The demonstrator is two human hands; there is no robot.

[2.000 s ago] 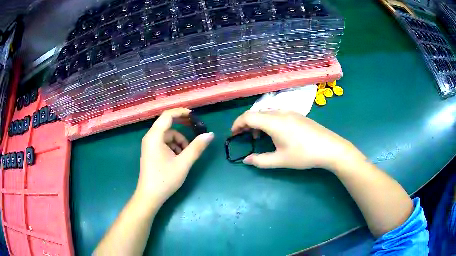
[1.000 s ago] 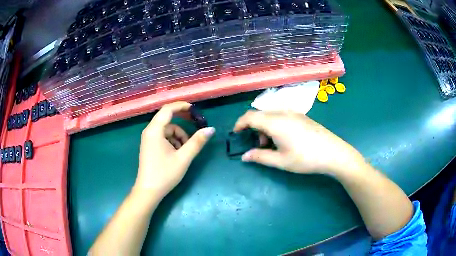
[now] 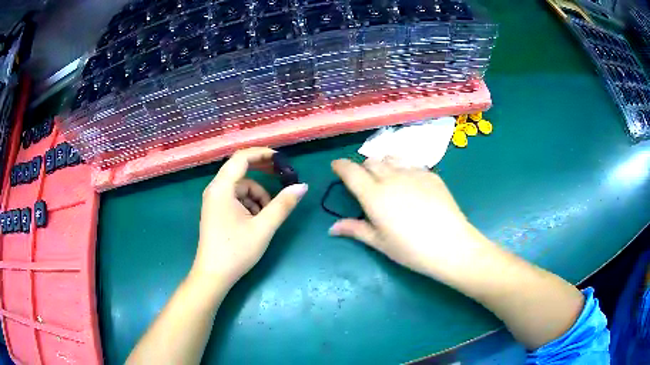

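My left hand (image 3: 239,214) holds a black device housing (image 3: 285,170) on edge between thumb and fingertips. A thin black ring (image 3: 331,199) with an open centre shows left of my right hand, above or on the green mat; its right part is hidden by the hand. My right hand (image 3: 410,214) is slightly blurred, with thumb and index finger apart on either side of the ring. I cannot tell whether other fingers touch the ring.
A tall stack of clear blister trays (image 3: 299,78) filled with black housings stands on a red-pink tray (image 3: 299,133). Another red-pink turnover tray (image 3: 53,285) at left bears housings. A white cloth (image 3: 410,142) and yellow pieces (image 3: 463,132) lie beside the stack. A parts tray (image 3: 616,71) is far right.
My right thumb and index finger have spread apart from the ring, and the hand has tilted. The ring shows a more rounded outline. My left hand keeps the housing in nearly the same place.
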